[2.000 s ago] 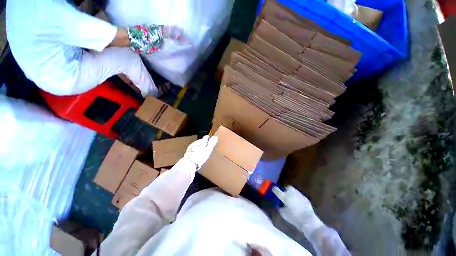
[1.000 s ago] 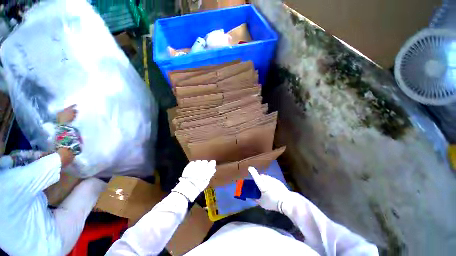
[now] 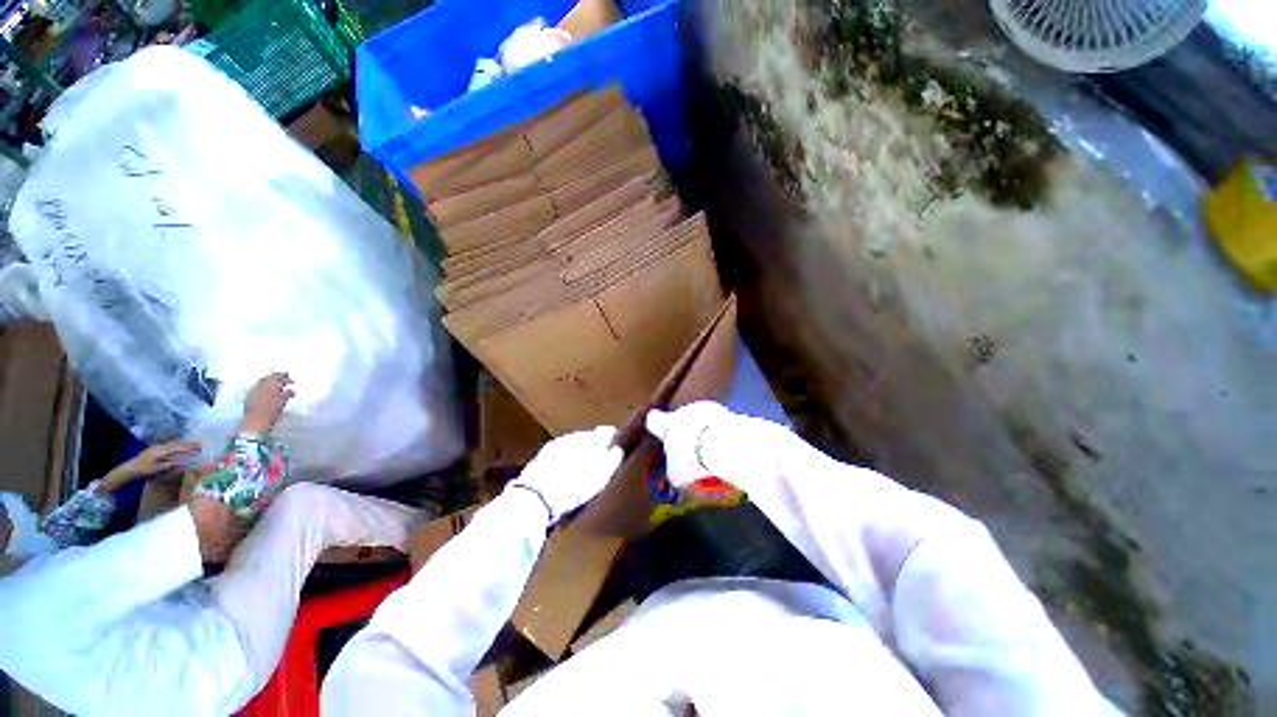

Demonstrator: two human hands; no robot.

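Observation:
A brown carton blank (image 3: 707, 350) is partly opened between my hands, in front of the stack of flat cartons (image 3: 616, 315). My left hand (image 3: 571, 471), in a white glove, grips its left edge. My right hand (image 3: 689, 440), also gloved, holds its near upper edge. The orange-red part of the tape gun (image 3: 716, 490) shows just below my right hand; most of the tool is hidden. A pale sheet (image 3: 758, 392) lies right of the blank.
A blue plastic tote (image 3: 406, 119) stands behind the stack. A large plastic bag (image 3: 252, 266) and a seated coworker (image 3: 140, 616) on a red stool (image 3: 301, 651) are at left. Boxes (image 3: 564, 586) lie below my left hand. A stained ledge (image 3: 980, 378) with a fan (image 3: 1099, 21) is at right.
The formed box held earlier is out of my hands. Since the last frame, the blank has come away from the stack, turned steeply and opened partly. The view has shifted right.

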